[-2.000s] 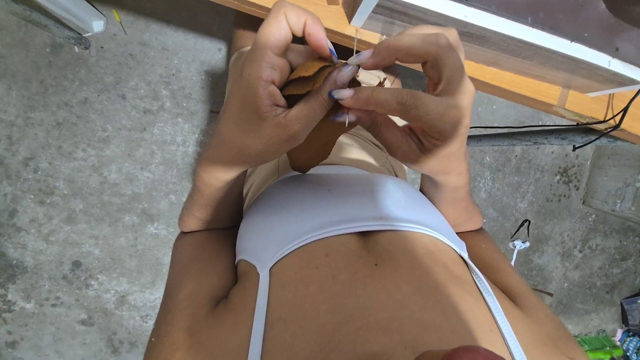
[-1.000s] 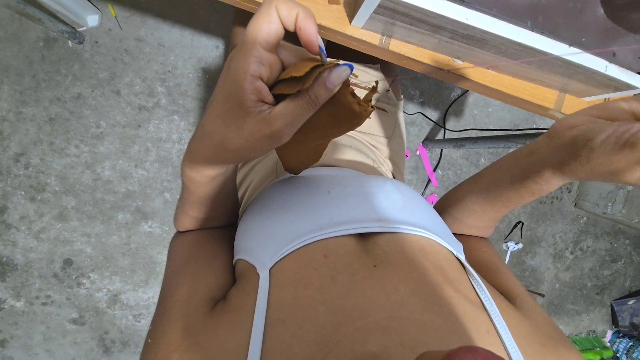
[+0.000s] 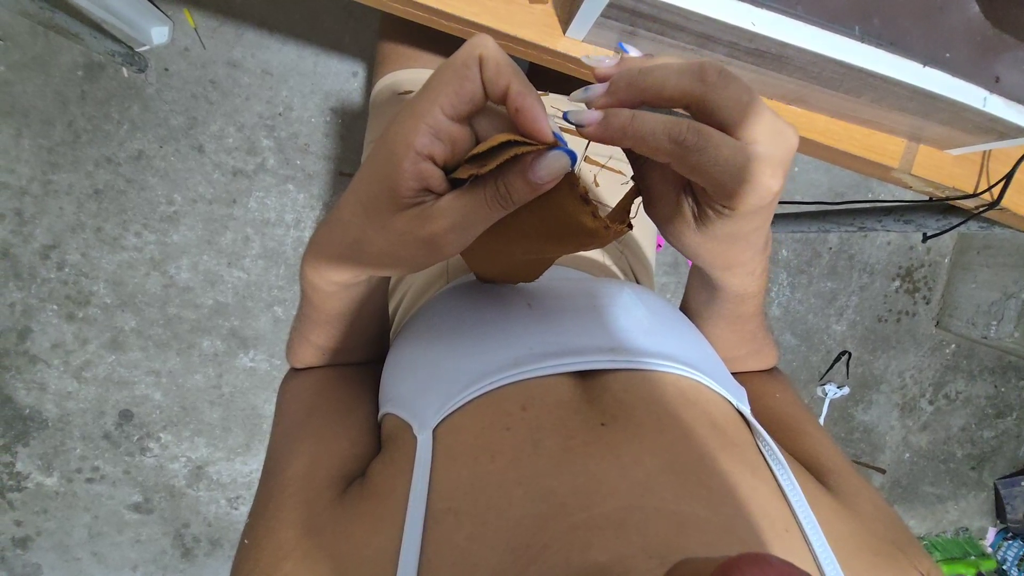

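My left hand (image 3: 472, 168) pinches a folded piece of brown leather-like material (image 3: 528, 236) between thumb and index finger. The piece hangs down over my lap, and its right edge is ragged. Close to that edge is my right hand (image 3: 696, 144), its fingers bent and raised toward the left fingertips. Whether it holds a thread or a needle cannot be made out. Small brown scraps (image 3: 604, 166) lie on my beige shorts (image 3: 416, 288) behind the piece.
A wooden table edge (image 3: 848, 152) with a white-edged panel (image 3: 864, 72) runs across the top right. Black cables (image 3: 888, 202) hang below it. On the concrete floor (image 3: 176, 320) are a yellow thin object (image 3: 192, 24) and a white-and-black item (image 3: 832, 392). Green packaging (image 3: 960, 554) is at lower right.
My right hand was beside the left fingertips, then swung far out to the right, and is now back near the brown piece. The left hand has kept its pinch on the piece.
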